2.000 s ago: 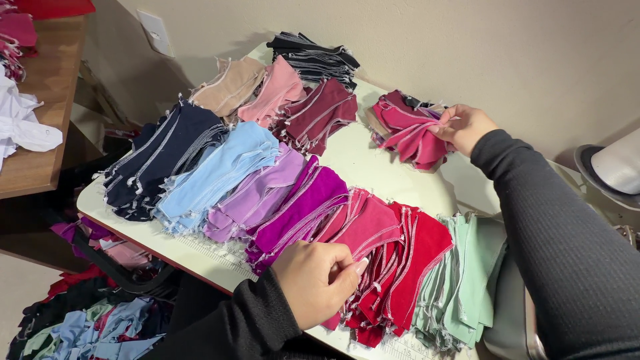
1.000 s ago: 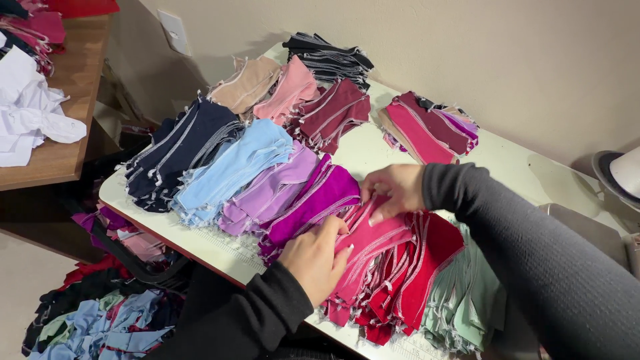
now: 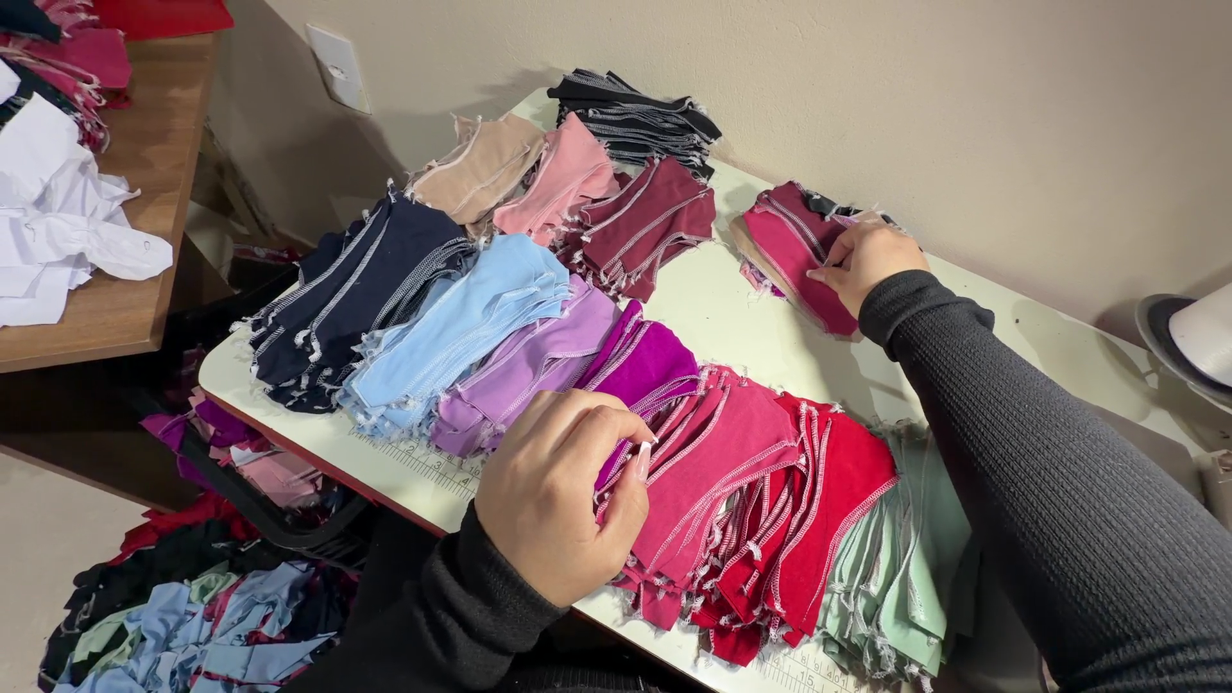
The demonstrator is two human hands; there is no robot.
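Note:
My right hand (image 3: 871, 258) has its fingertips on the small mixed pile of stitched fabric pieces (image 3: 794, 250) near the wall; whether it grips one is unclear. My left hand (image 3: 573, 491), fingers curled with thumb near index, hovers over the near edge between the purple pieces (image 3: 654, 356) and pink pieces (image 3: 712, 462). Red pieces (image 3: 847, 481) and mint green pieces (image 3: 895, 568) lie to the right. Lilac (image 3: 529, 366), light blue (image 3: 462, 327) and navy pieces (image 3: 356, 289) lie to the left. Behind are beige (image 3: 481, 168), light pink (image 3: 558, 178), burgundy (image 3: 650, 226) and black stacks (image 3: 630, 115).
A ruler scale (image 3: 423, 462) runs along the near edge of the white table (image 3: 741, 308). At left, a wooden table (image 3: 168, 144) bears white fabric (image 3: 63, 221). Below are a black basket (image 3: 289, 534) and loose scraps (image 3: 212, 616). A white thread cone (image 3: 1203, 337) stands right.
My right hand has moved from the pink stack back to the small mixed pile by the wall. My left hand has lifted off the pink pieces and its fingers have curled.

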